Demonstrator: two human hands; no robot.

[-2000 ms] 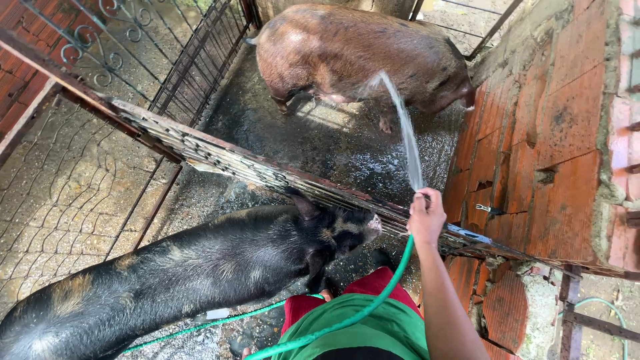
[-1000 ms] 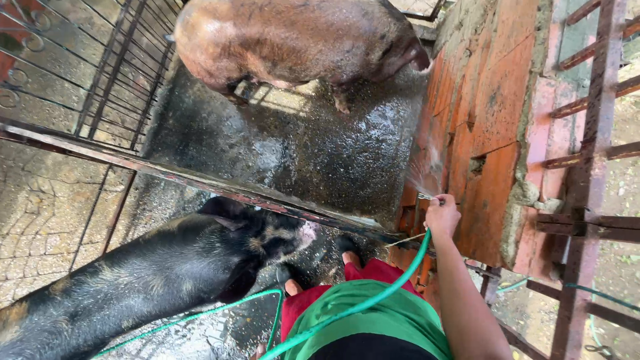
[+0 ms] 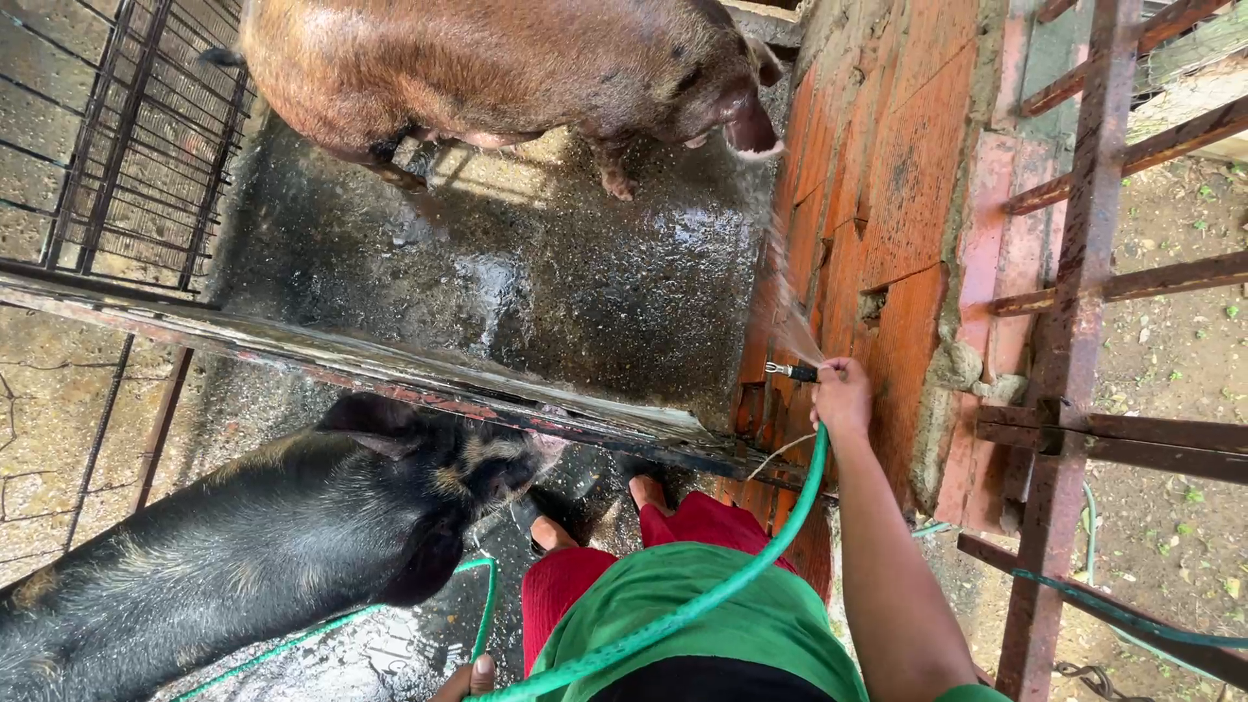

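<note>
My right hand is closed around the end of a green garden hose, and water sprays from it up along the brick wall. My left hand shows at the bottom edge, holding a lower part of the same hose. Beyond the board partition, a wet reddish-brown pig stands with its head by the wall. On my side a black pig stands at the left, its snout against the partition.
A worn wooden board partition crosses the pen. At the right are a hollow-brick wall and a rusty metal frame. Metal bars stand at upper left. The concrete floor is wet.
Two seconds ago the spray hit the brown pig's flank; now it runs along the brick wall. My left hand has come into view at the bottom. The view has shifted right.
</note>
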